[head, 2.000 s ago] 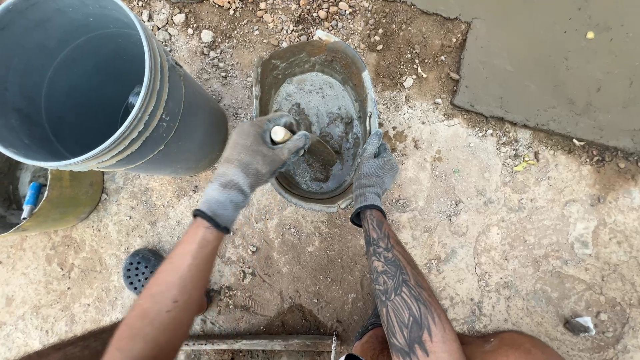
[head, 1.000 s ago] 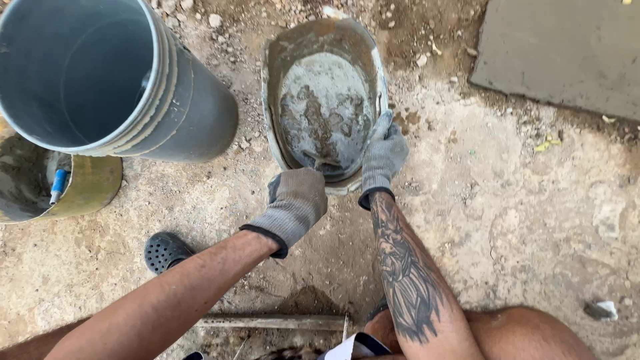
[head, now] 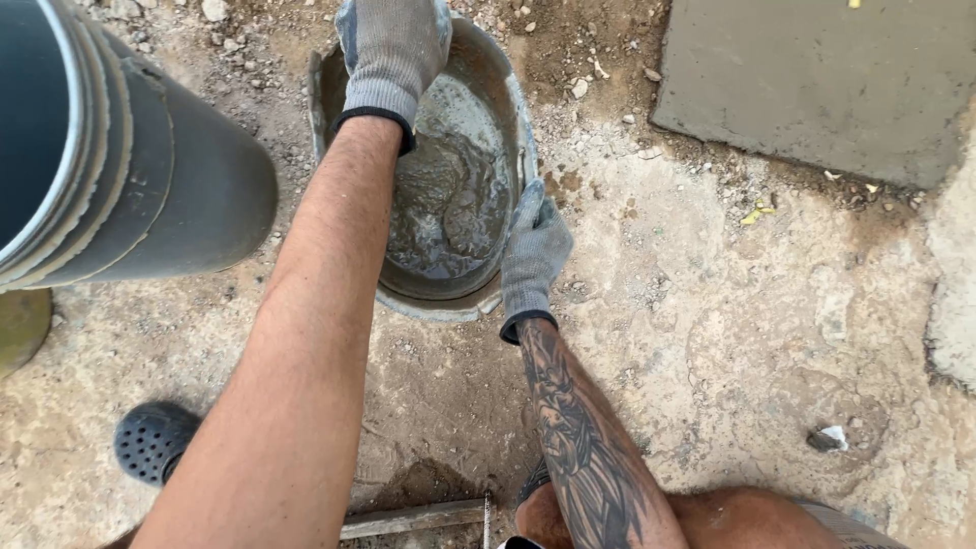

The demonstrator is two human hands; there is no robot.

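Note:
A cut-down bucket [head: 442, 311] with a ragged rim holds wet grey cement mix [head: 450, 198]. My left hand [head: 396, 57], in a grey knit glove with a dark cuff, is a fist over the container's upper left part. The trowel it grips is hidden beneath the hand and forearm. Fingers of my gloved right hand [head: 536, 248] clasp the container's right rim, with the palm outside the wall. The mix looks wet and swirled, with a paler, smoother patch toward the top.
A tall grey plastic bucket [head: 206, 175] leans in from the left, near an olive container [head: 23, 328]. A smooth grey mortar slab [head: 808, 84] lies upper right. Gravel, a wooden strip [head: 412, 520] and my dark perforated clog [head: 152, 442] are on the ground.
My left hand has moved from the container's near edge to its far upper left. The mix looks wetter and more stirred. My right hand stays at the right rim. The view has shifted closer.

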